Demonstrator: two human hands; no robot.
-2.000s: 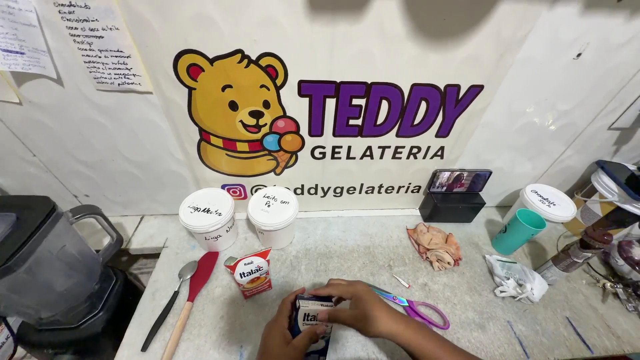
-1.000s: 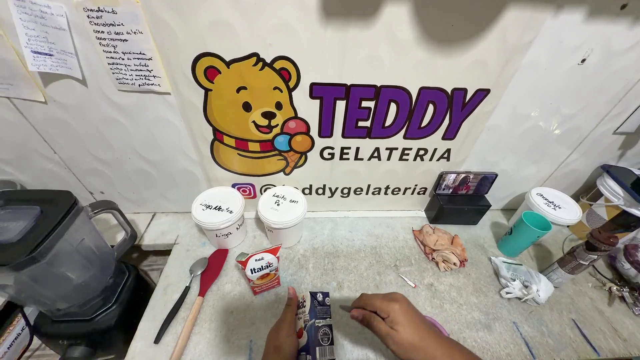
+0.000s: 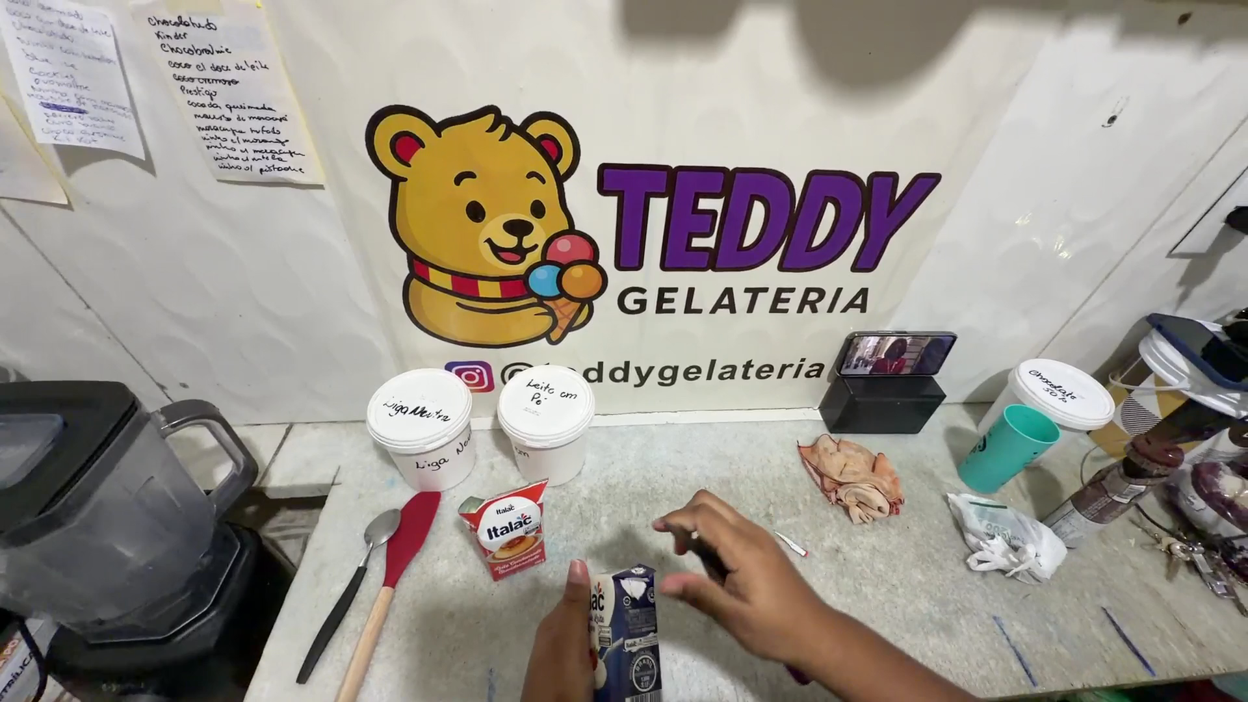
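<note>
My left hand [image 3: 564, 639] holds a blue and white carton [image 3: 624, 634] upright at the bottom centre. Just right of the carton, my right hand [image 3: 726, 575] is raised with thumb and fingers curved apart; something dark shows between them, but whether it is held is unclear. A bit of purple handle [image 3: 798, 673] shows under the right forearm; the rest is hidden. Behind and left of my left hand stands a red and white Italac carton [image 3: 509, 536] with an uneven top. A metal spoon with a black handle [image 3: 336, 609] and a red spatula [image 3: 405, 546] lie farther left.
Two lidded white tubs [image 3: 421, 429] stand by the wall; a blender [image 3: 88, 507] is at left. A phone [image 3: 897, 354] leans on a black box [image 3: 882, 405]. At right are a crumpled cloth [image 3: 853, 478], a teal cup [image 3: 1009, 448], a white plastic bag [image 3: 1004, 541] and a third tub [image 3: 1058, 395].
Two seconds ago both hands were on the blue carton and purple-handled scissors lay at its right. Now my right hand is apart from the carton, its fingers more spread than one second ago.
</note>
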